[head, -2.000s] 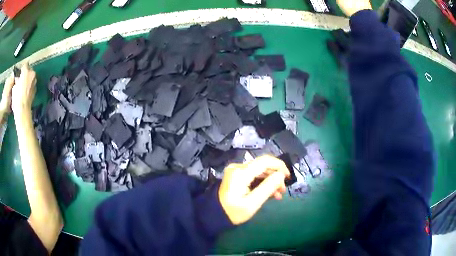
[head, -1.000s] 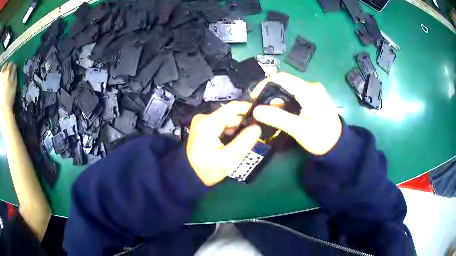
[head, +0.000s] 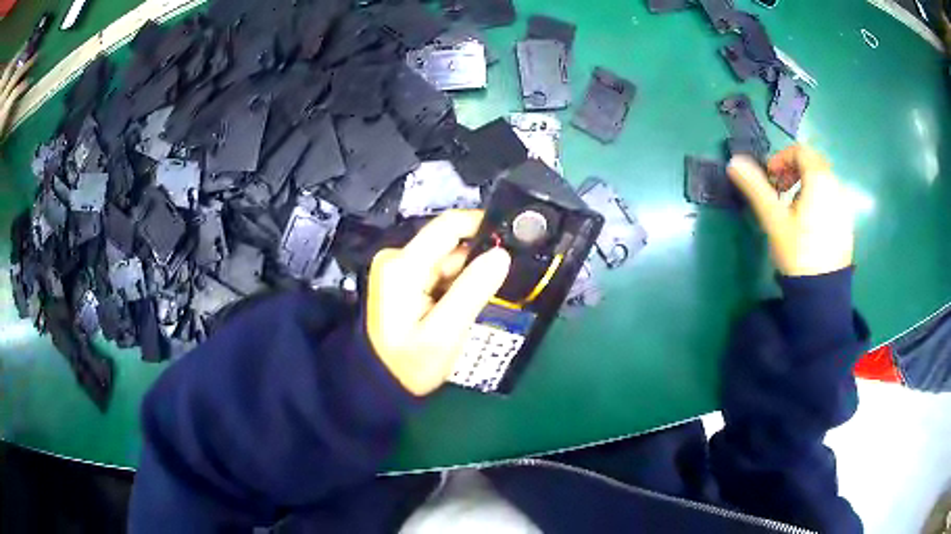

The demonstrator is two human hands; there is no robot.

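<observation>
My left hand (head: 433,302) holds an open phone housing (head: 558,282), tilted, just below the middle of the view. It shows a round silver disc (head: 529,226) near the top, a thin orange-yellow flex cable (head: 546,280), a blue band and a white keypad board (head: 486,357). A tiny red trace lies by my thumb. My right hand (head: 808,214) is at the small group of dark plates on the right. Its thumb and fingers are at a dark plate (head: 747,156); whether it grips the plate is unclear.
A large heap of dark plates (head: 245,130) covers the left and centre of the green table (head: 626,360), some with silver faces. Loose plates (head: 605,104) lie right of it. A pale strip (head: 130,42) runs along the far edge. Part of another person's hand (head: 15,89) shows at far left.
My right hand has left the phone and moved right to the small plate group. My left hand still holds the phone, now more exposed. The other person's arm has mostly left the view.
</observation>
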